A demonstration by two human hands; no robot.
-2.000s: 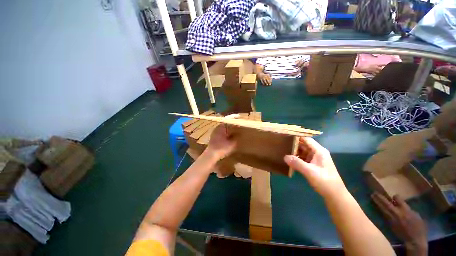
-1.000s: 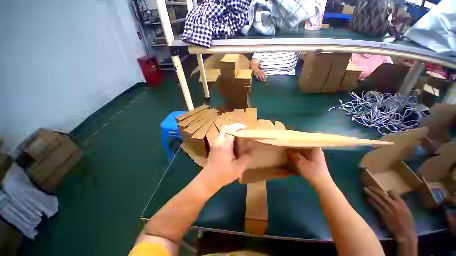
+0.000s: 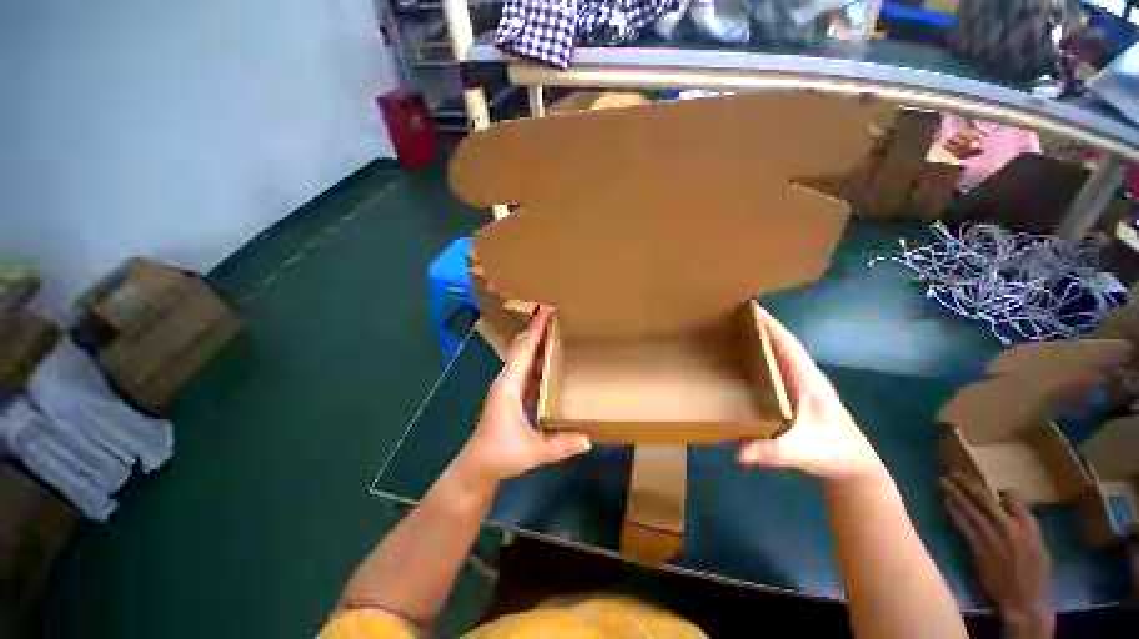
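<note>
An open brown mailer box [image 3: 662,381] is held level above the workbench, its tray facing me and empty. Its wide lid [image 3: 662,212] with rounded, notched edges stands up behind the tray. My left hand [image 3: 515,406] grips the left end wall, thumb at the front corner. My right hand [image 3: 809,406] grips the right end wall the same way. A long narrow brown carton [image 3: 656,499] lies on the workbench below the box, partly hidden by it. The part-folded blanks behind the lid are mostly hidden.
Open boxes [image 3: 1018,462] stand at the right, with another person's hand [image 3: 999,543] beside them. A heap of white cords [image 3: 1005,281] lies beyond. A raised shelf [image 3: 774,65] crosses the top. A blue stool [image 3: 452,293] stands left of the workbench [image 3: 437,437].
The box has turned from edge-on to facing me, and its lid now stands upright. Both hands have shifted to its two end walls. The view has tilted down.
</note>
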